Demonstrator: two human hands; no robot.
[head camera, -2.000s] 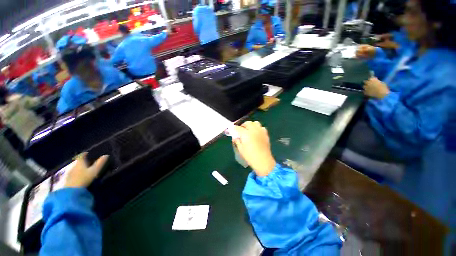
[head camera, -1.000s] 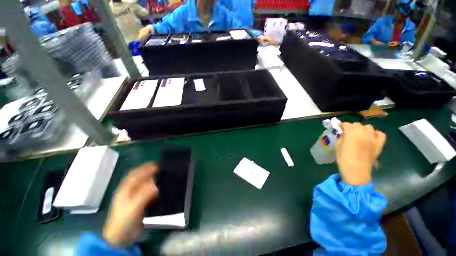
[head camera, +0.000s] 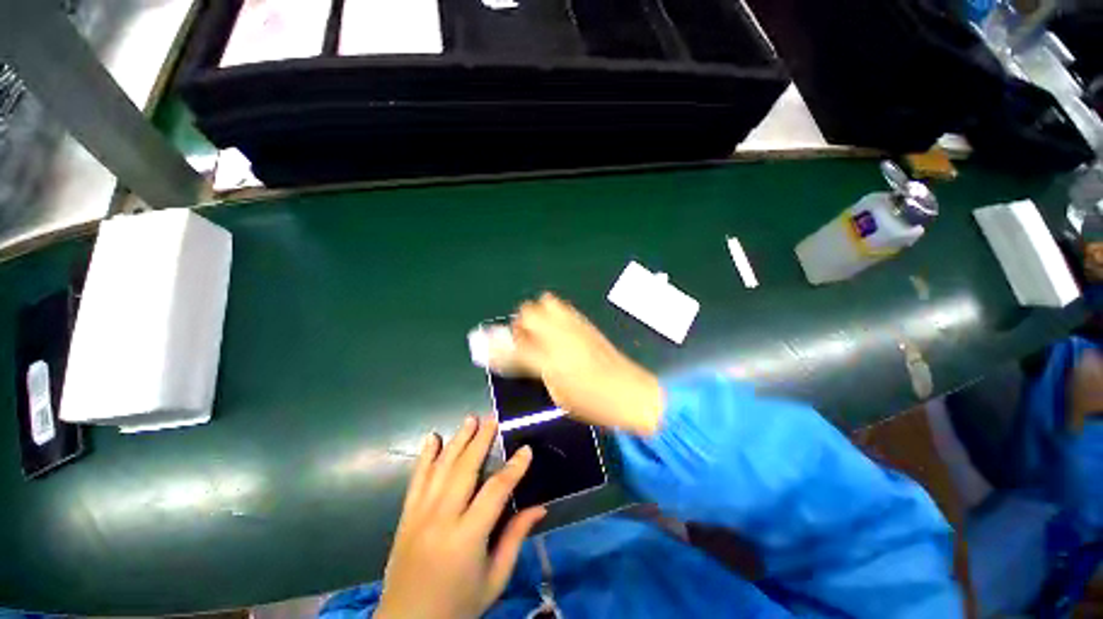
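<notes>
A glossy black smartphone or display unit (head camera: 559, 457) lies on the green bench mat, a bright glare line across it. My right hand (head camera: 562, 357) is over its far end, slightly blurred, with a white wipe (head camera: 488, 346) pinched in the fingers against the glass. My left hand (head camera: 460, 520) lies at the unit's left edge, fingers spread, fingertips touching its side and near part. A flat white card (head camera: 654, 301) and a small white strip (head camera: 741, 262) lie beyond to the right. The dispenser bottle (head camera: 861, 238) with its metal top stands farther right.
A thick white pile (head camera: 151, 317) stands at left beside a dark phone with a white strip (head camera: 40, 417). A large black foam tray (head camera: 484, 103) lines the far edge. A second white stack (head camera: 1026, 253) is at right. Another person's blue sleeve (head camera: 1076, 405) shows at the right edge.
My right hand has left the bottle and moved left onto the display unit with the wipe. My left hand has come to the unit's side. The view has tilted down onto the bench.
</notes>
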